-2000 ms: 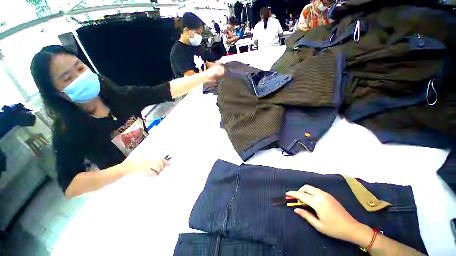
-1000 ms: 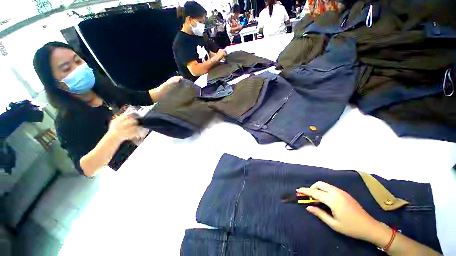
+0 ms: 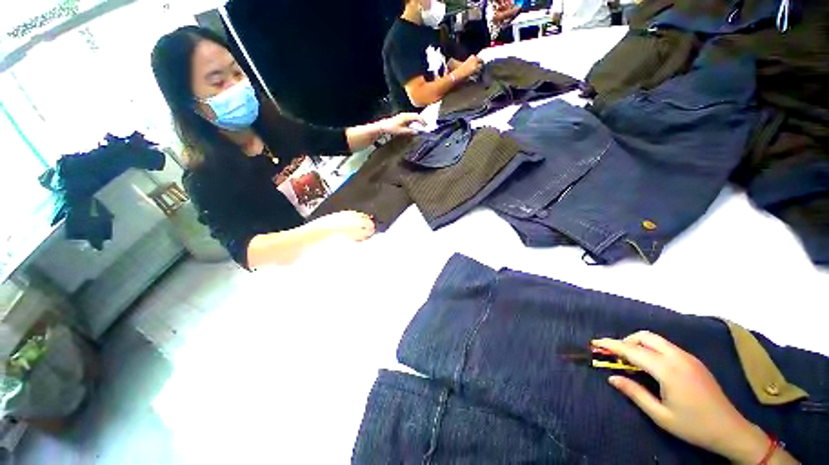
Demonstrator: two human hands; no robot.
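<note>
Dark blue denim shorts (image 3: pixel 536 363) lie on the white table in front of me, leg hems to the left. A tan pointed flap (image 3: pixel 762 363) with a button shows at their right. My right hand (image 3: pixel 677 390), with a red string at the wrist, rests over the cloth and holds small thread snips (image 3: pixel 611 357) with red and yellow handles and dark tips pointing left. The snips look blurred. The hand hides part of them. My left hand is out of the picture.
A masked person (image 3: pixel 264 154) at the left handles an inside-out brown garment (image 3: pixel 464 173). A second person (image 3: pixel 427 54) works behind. A navy garment (image 3: pixel 636 163) lies beyond the shorts, and a brown heap (image 3: pixel 791 82) is at the upper right.
The view has turned left, so things sit further right. The other person has pulled a brown garment towards the left, uncovering the navy one. My right hand has stayed over the shorts with the snips.
</note>
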